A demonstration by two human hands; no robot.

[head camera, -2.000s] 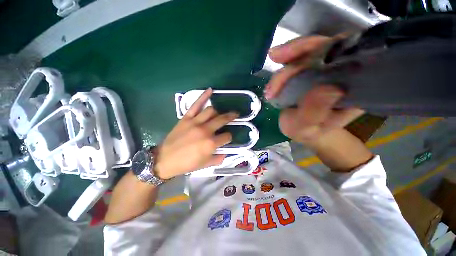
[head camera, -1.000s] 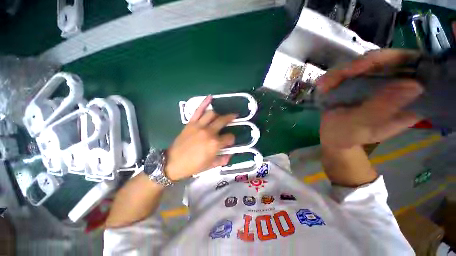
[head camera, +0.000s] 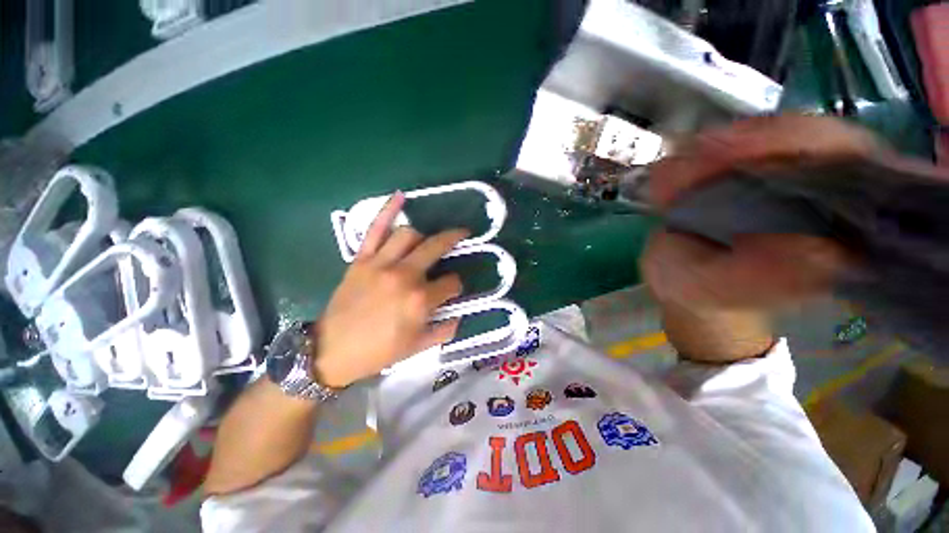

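Note:
Three white plastic housings [head camera: 504,213] lie fanned side by side on the green surface, loops pointing right. My left hand [head camera: 390,297] rests spread on them, fingers over their solid ends, which it partly hides. My right hand [head camera: 744,224] is blurred and wrapped around a dark electric screwdriver [head camera: 718,208]. The driver's tip is at the front opening of the silver-white screw feeder [head camera: 666,62], right of and beyond the housings. Small screws there are too blurred to tell apart.
A pile of overlapping white housings [head camera: 193,302] stands at left, with a small white looped part [head camera: 73,422] and a flat white bar [head camera: 167,442] below it. A pale rail [head camera: 260,47] crosses behind, with more housings [head camera: 47,62] beyond. Cardboard boxes [head camera: 858,448] are at lower right.
My right hand and the driver have moved from beside the housings to the feeder's front opening. My left hand stays on the three housings. The camera view has shifted somewhat.

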